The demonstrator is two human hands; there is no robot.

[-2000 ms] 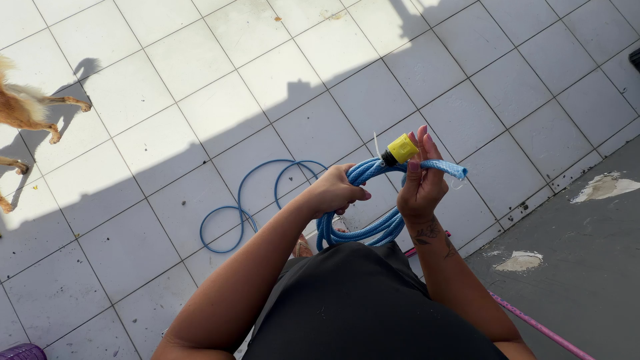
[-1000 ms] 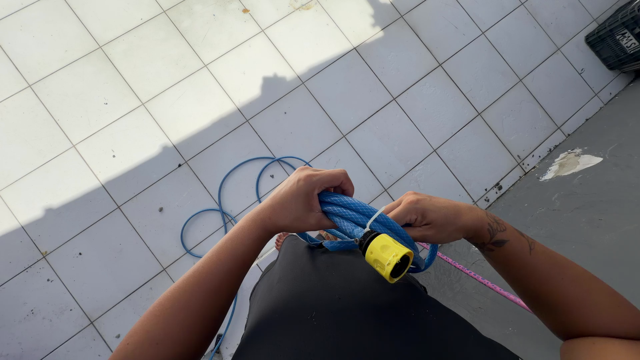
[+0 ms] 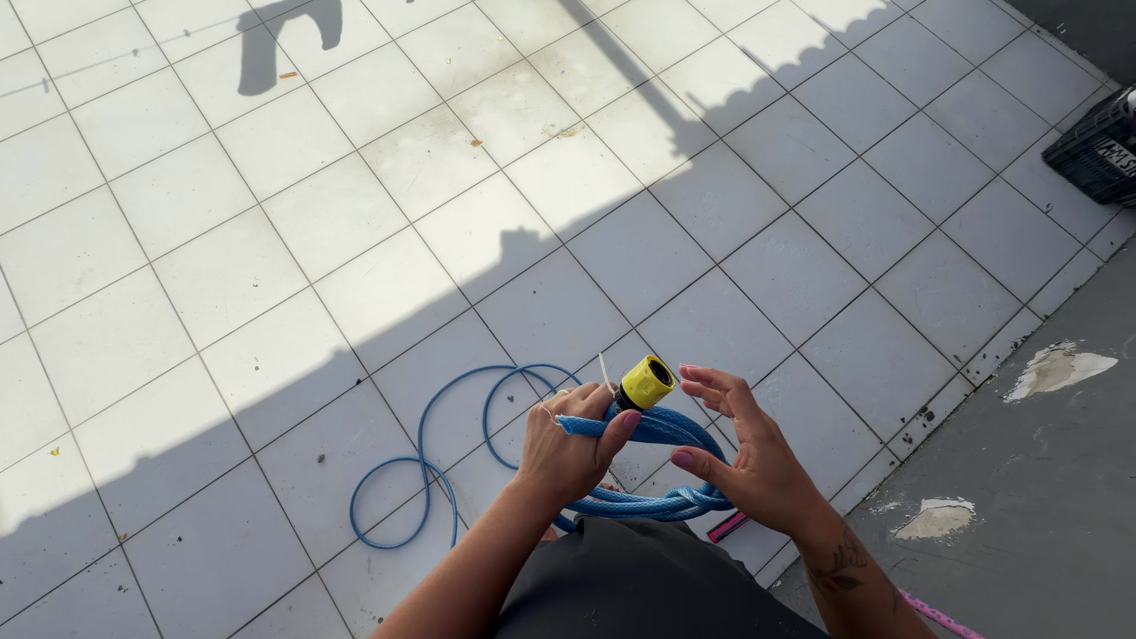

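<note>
My left hand (image 3: 572, 439) grips a coiled blue braided hose (image 3: 683, 428) near its yellow and black hose connector (image 3: 646, 383), which points up and to the right. A frayed blue end sticks out leftward under my left thumb, and a thin white tie stands up beside the connector. Right of the coil, my right hand (image 3: 741, 448) has its fingers spread and its thumb close to the hose loops; whether it touches them I cannot tell. The lower loops hang just above my dark clothing. A thinner blue line (image 3: 424, 460) lies in loose loops on the floor at the left.
White floor tiles (image 3: 373, 293) spread ahead, partly in shadow. At the far right stands a dark plastic crate (image 3: 1096, 151). A grey wall (image 3: 1047, 497) with chipped patches runs along the lower right. A pink patterned pole (image 3: 939, 614) shows beside my right forearm.
My right hand has let go of the hose coil and its fingers have spread. The yellow connector, pointing down a second ago, now points up and right. The view has shifted.
</note>
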